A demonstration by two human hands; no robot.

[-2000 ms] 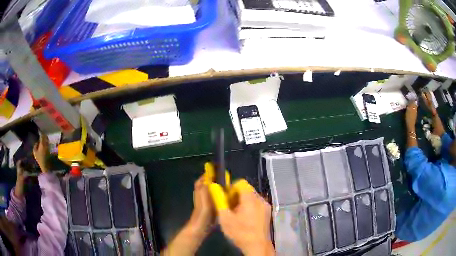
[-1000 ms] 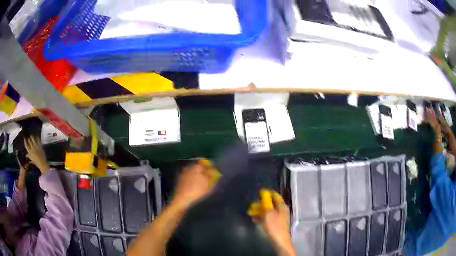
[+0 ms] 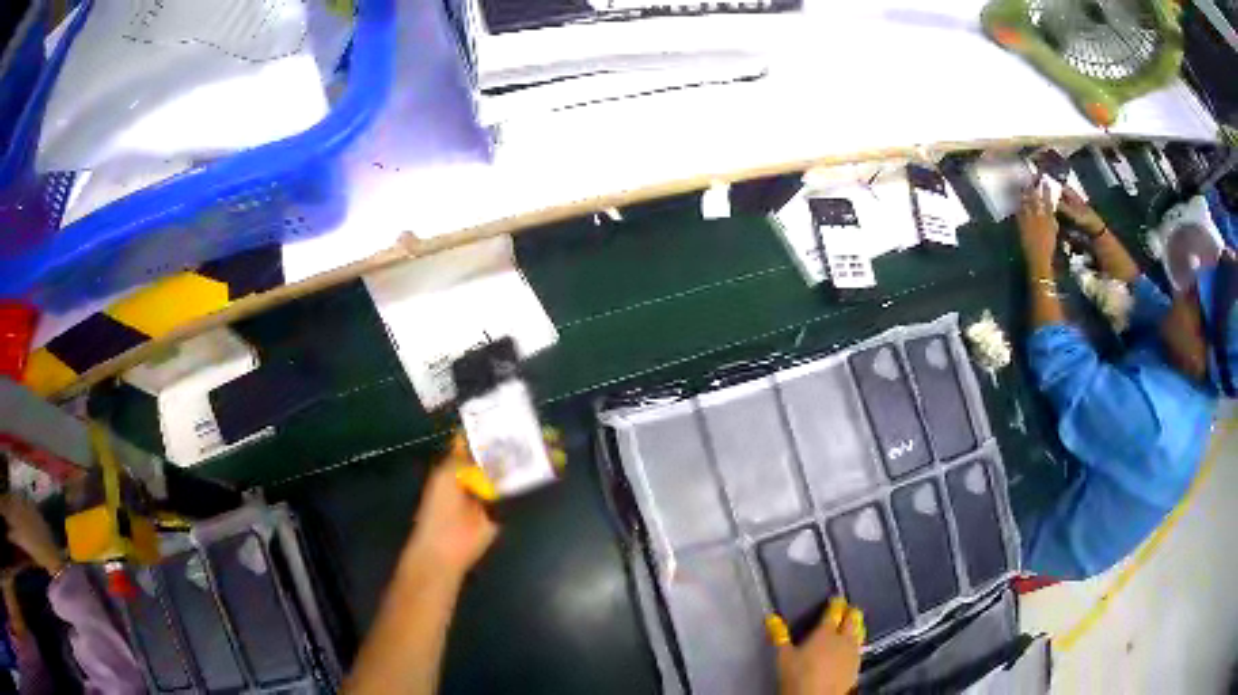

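My left hand (image 3: 455, 509), with yellow finger cots, holds a smartphone (image 3: 509, 428) over the near edge of the conveyor. Its dark camera end points away and its white label faces up. An open white phone box (image 3: 462, 312) lies just beyond it. My right hand (image 3: 821, 659), also with yellow cots, is at the grey parts tray (image 3: 747, 546). Its fingertips are spread at the lower edge of a dark back cover (image 3: 798, 570) in a front-row pocket. Whether they grip it cannot be told. Other pockets hold dark covers; some back-row pockets hold none.
The green conveyor (image 3: 652, 306) carries another box with a dark panel (image 3: 258, 403) at left and boxed phones (image 3: 842, 245) at right. A second tray (image 3: 292, 543) is at lower left. A blue basket (image 3: 204, 217) and green fan (image 3: 1093, 48) stand on the shelf. A blue-sleeved person (image 3: 1120, 394) works at right.
The view has shifted. Both hands were together around a blurred dark slab; now my left hand holds a labelled phone by the conveyor and my right hand has moved to the tray on the right.
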